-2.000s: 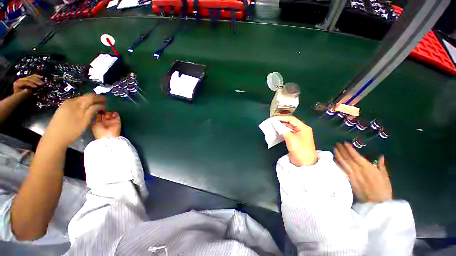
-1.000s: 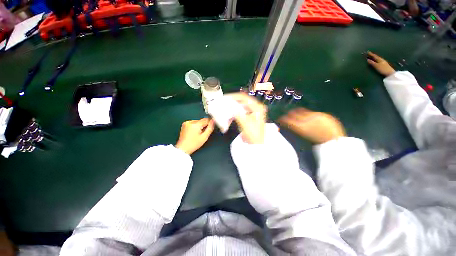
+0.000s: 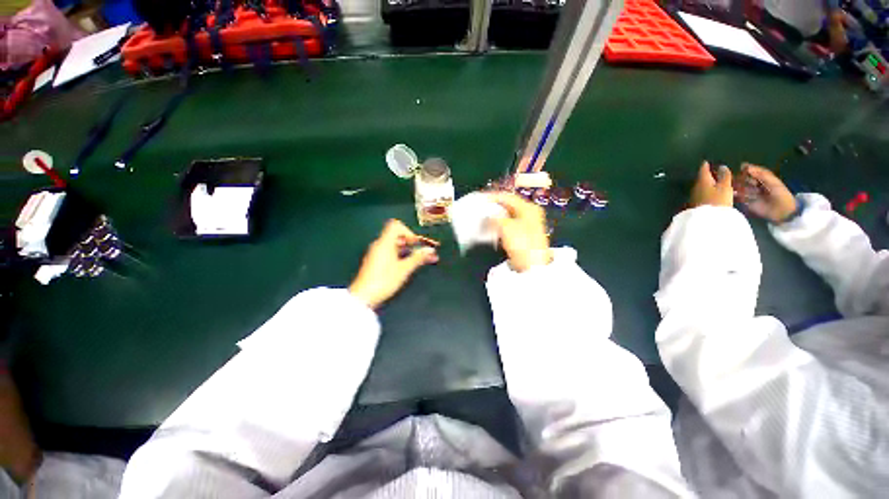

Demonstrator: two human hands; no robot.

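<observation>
My left hand [image 3: 390,265] is above the green bench, left of and nearer than the bottle, with a small dark piece [image 3: 425,241] between thumb and fingertips; the piece is mostly hidden. My right hand [image 3: 523,230] holds a crumpled white cloth [image 3: 476,220], slightly blurred, just right of the bottle. The small squat bottle [image 3: 434,193] stands upright with a pale label. Its translucent round lid [image 3: 401,161] is tilted open to the left. A group of dark-topped rounds [image 3: 559,196] lies beyond my right hand, by the metal post.
A black box [image 3: 255,202] holding white wipes stands at left. Shiny rounds [image 3: 95,248] lie near a white block [image 3: 41,222] at far left. A slanting metal post [image 3: 565,86] rises behind the bottle. Another person's two hands [image 3: 741,191] work at right. Red trays [image 3: 658,37] lie beyond the bench.
The view has swung right since the first frame. My left hand now holds a small dark piece near the bottle. The neighbour's hand near the rounds has withdrawn; their hands are together at right.
</observation>
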